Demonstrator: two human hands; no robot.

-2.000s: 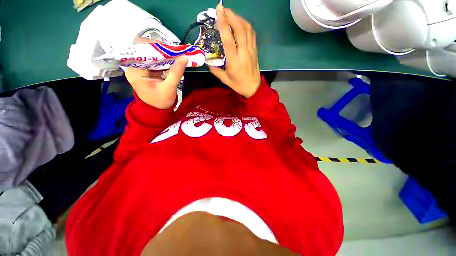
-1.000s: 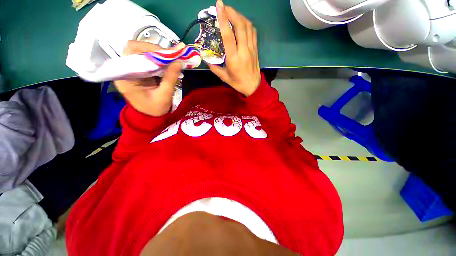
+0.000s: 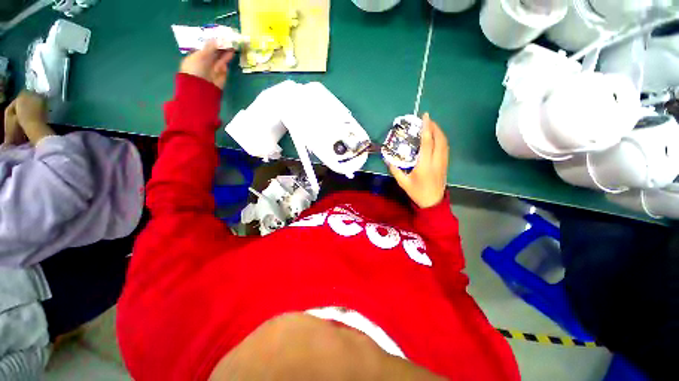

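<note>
My left hand (image 3: 210, 63) grips the white glue tube (image 3: 199, 37), its nozzle end at the left edge of the yellow glue lump (image 3: 275, 33) on a tan cardboard sheet (image 3: 307, 59). My right hand (image 3: 426, 160) holds the white camera head front (image 3: 402, 141) on the bench edge, its open side with the circuit board showing. Short dark leads (image 3: 365, 151) join it to the white camera body (image 3: 320, 123), which lies between my hands with its bracket end to the left. A slim white antenna (image 3: 304, 152) points down past the bench edge.
Rows of white camera units (image 3: 581, 111) stand on the right of the green bench (image 3: 357, 74). A thin rod (image 3: 225, 15) lies beside the cardboard. Crumpled white pieces (image 3: 277, 205) sit below the edge. Another person's hands (image 3: 28, 115) are at left, a blue stool (image 3: 521, 257) at right.
My left hand has moved away from the circuit board, up and left to the cardboard, with the tube. My right hand still holds the head front. The view has shifted, showing more bench.
</note>
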